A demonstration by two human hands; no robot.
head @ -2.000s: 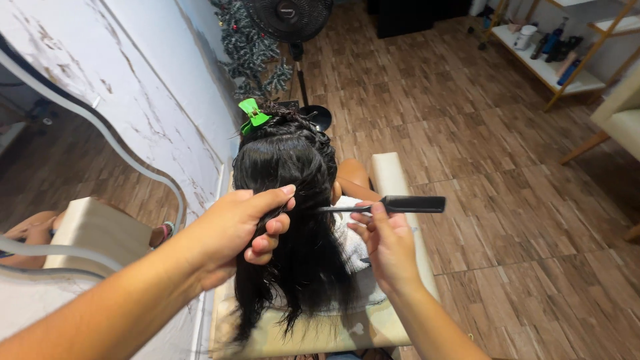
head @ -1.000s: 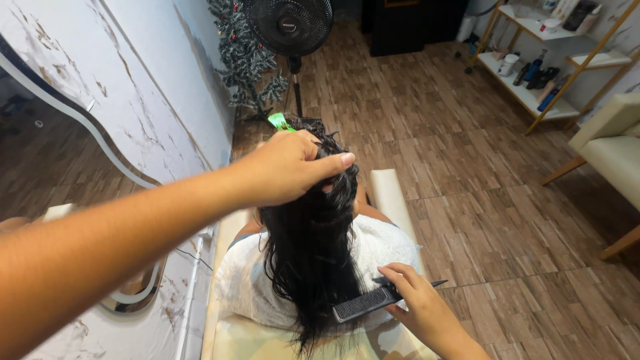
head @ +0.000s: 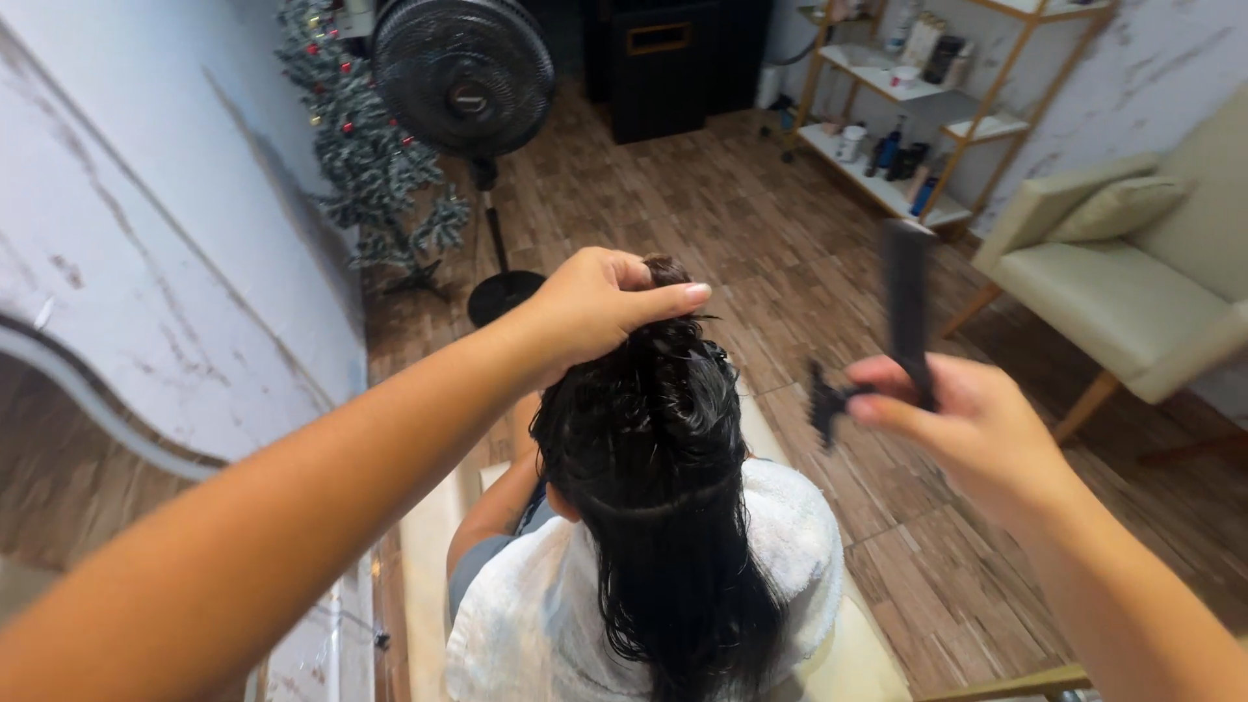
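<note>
A seated person's dark, wet-looking hair (head: 673,546) hangs down the back over a white towel (head: 795,526) on the shoulders. A parting runs across the back of the head. My left hand (head: 604,302) pinches a gathered lock of hair above the crown between thumb and fingers. Off to the right of the head, my right hand (head: 955,419) holds a black comb (head: 907,292), its broad end upward and blurred. Between the thumb and forefinger of that same hand is a small black toothed hair clip (head: 829,402). No green clip shows in this view.
Ahead stands a black pedestal fan (head: 466,83) beside a decorated artificial tree (head: 361,146). A shelf unit (head: 877,175) with bottles and jars is at the back right, near a cream armchair (head: 1111,283). A wavy-edged mirror (head: 68,468) is on the left wall.
My left hand now holds hair gathered up above the crown. My right hand, with the comb, has moved away from the lower hair to the right of the head. The green clip has gone from sight.
</note>
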